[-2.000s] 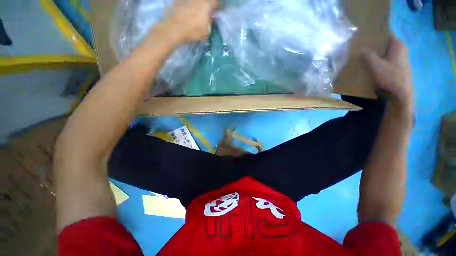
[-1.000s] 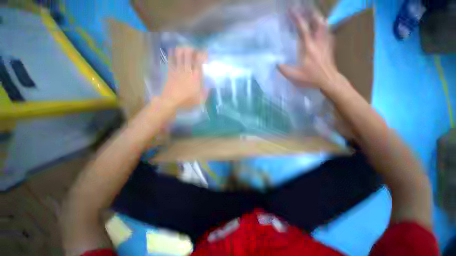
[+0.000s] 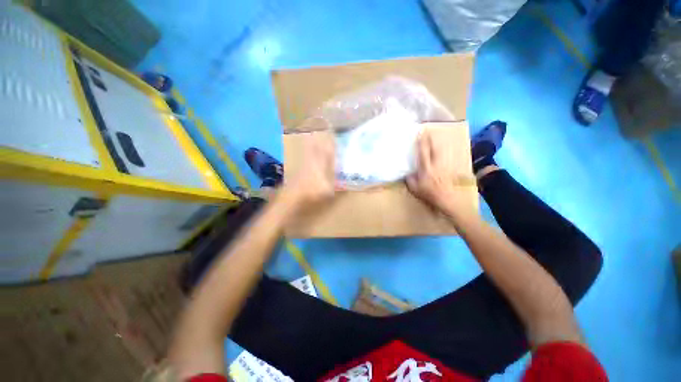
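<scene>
The open brown carton (image 3: 377, 216) is in front of me between my legs. Its far flap (image 3: 358, 82) stands out away from me and its side flaps are folded inward. The clear liner bag (image 3: 377, 145) is bunched and bulging in the middle gap, with bright glare. It covers the contents. My left hand (image 3: 312, 175) is blurred at the bag's left side, over the left flap; its grip is unclear. My right hand (image 3: 431, 179) is at the bag's right side, with its fingers around the inner edge of the right flap.
A pale yellow-edged container (image 3: 142, 142) is at left, above brown printed cartons (image 3: 104, 321). A silvery plastic bag (image 3: 478, 22) is at the top. Another person's foot (image 3: 592, 101) is at upper right. A small wooden stool (image 3: 377, 298) and label sheets (image 3: 257, 369) are below.
The side flaps have come inward over the liner bag, and the green boxes are now hidden. Both hands have moved closer together. The view has shifted, showing the whole carton and my feet.
</scene>
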